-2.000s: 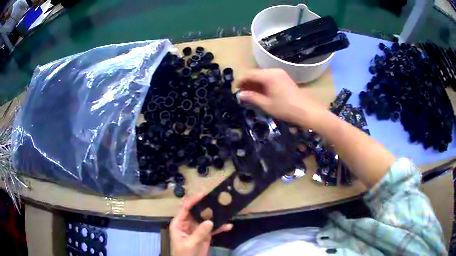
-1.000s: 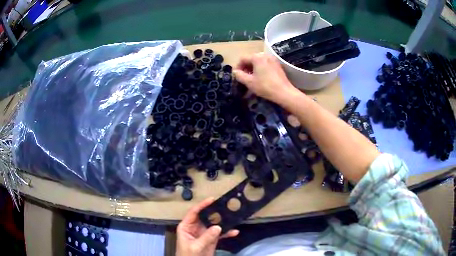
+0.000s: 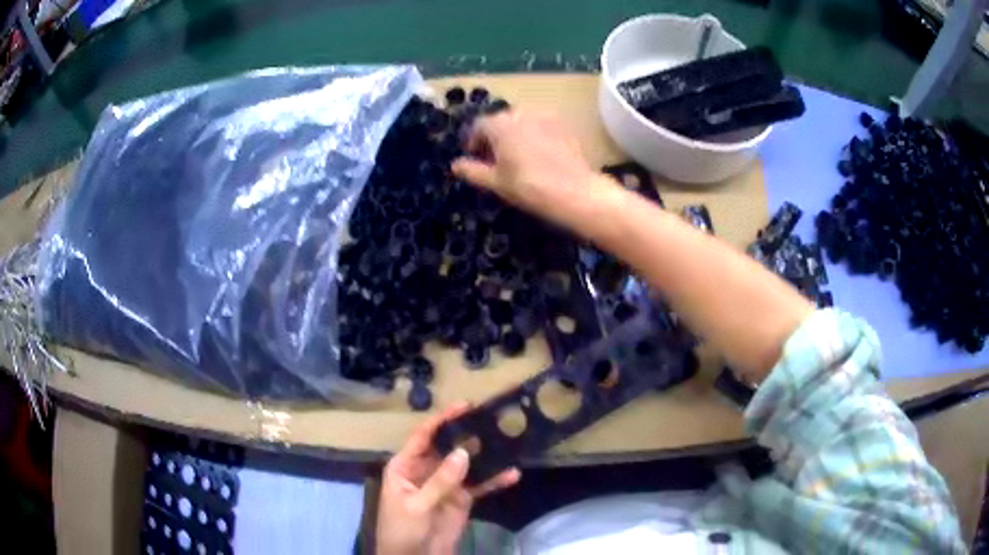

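Observation:
My left hand [image 3: 434,482] holds the near end of a black front panel [image 3: 537,417] with round holes at the bench's front edge. The panel slants up to the right, its far end over other dark panels. My right hand [image 3: 521,163] is blurred at the upper right edge of the heap of black knobs [image 3: 423,260], fingers bent; whether it holds a knob I cannot tell. A clear plastic bag [image 3: 206,228] lies open at the left beside the heap. Dark circuit boards [image 3: 790,255] lie right of my forearm.
A white bowl [image 3: 678,152] with black assembled panels [image 3: 716,92] stands at the back. Another pile of black knobs [image 3: 911,222] lies on a blue sheet [image 3: 797,141] at the right. A green conveyor [image 3: 380,33] runs behind. Perforated black panels [image 3: 187,499] show below the bench.
My right hand has moved left over the top of the knob heap. My left hand still holds the panel, which now lies at a flatter slant. The bowl and bag have shifted in view.

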